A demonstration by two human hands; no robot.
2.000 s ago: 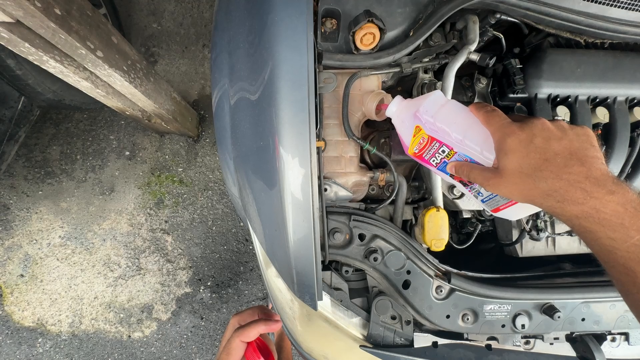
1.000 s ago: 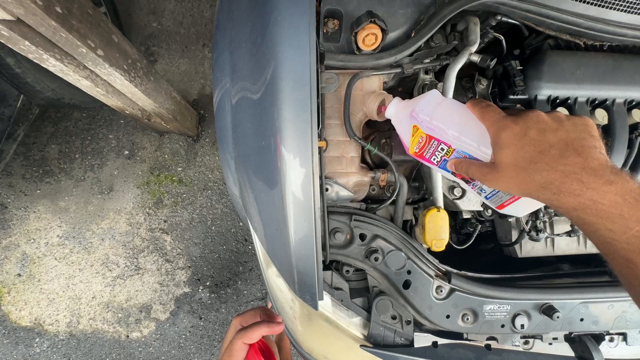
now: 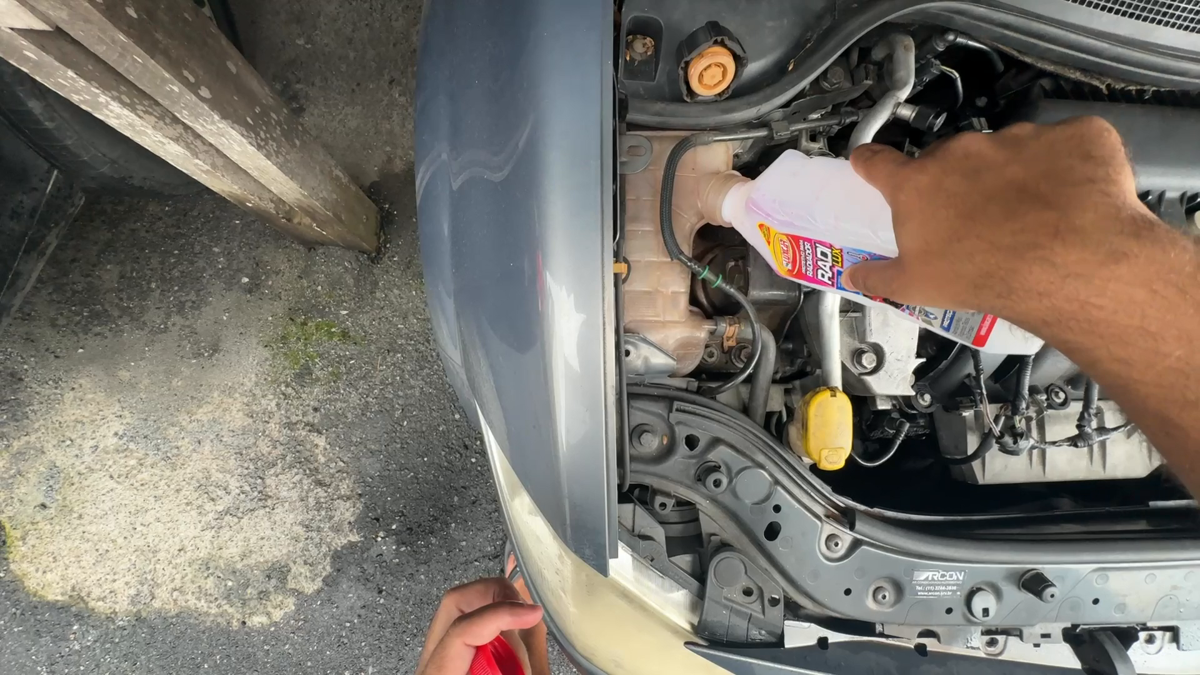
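My right hand (image 3: 1012, 216) grips a translucent plastic coolant bottle (image 3: 825, 211) with pinkish liquid and a printed label. The bottle is tilted, its mouth at the filler neck (image 3: 717, 197) of the stained plastic coolant reservoir (image 3: 661, 234). The neck hides the bottle's very mouth. Low in the view, beside the headlight, my left hand (image 3: 483, 628) holds a red plastic object (image 3: 497, 658), perhaps a cap; most of it is hidden by the fingers and the frame's edge.
A grey fender (image 3: 516, 234) and yellowed headlight (image 3: 600, 600) border the engine bay. Near the reservoir are a black hose (image 3: 670, 202), a yellow cap (image 3: 828, 429) and an orange-brown cap (image 3: 711, 71). The front crossmember (image 3: 844, 553) runs below. A weathered wooden post (image 3: 281, 159) stands at left.
The bottle and my right hand have tipped slightly further, the bottle's base now higher in the view, with its mouth still at the reservoir neck. My left hand has barely moved.
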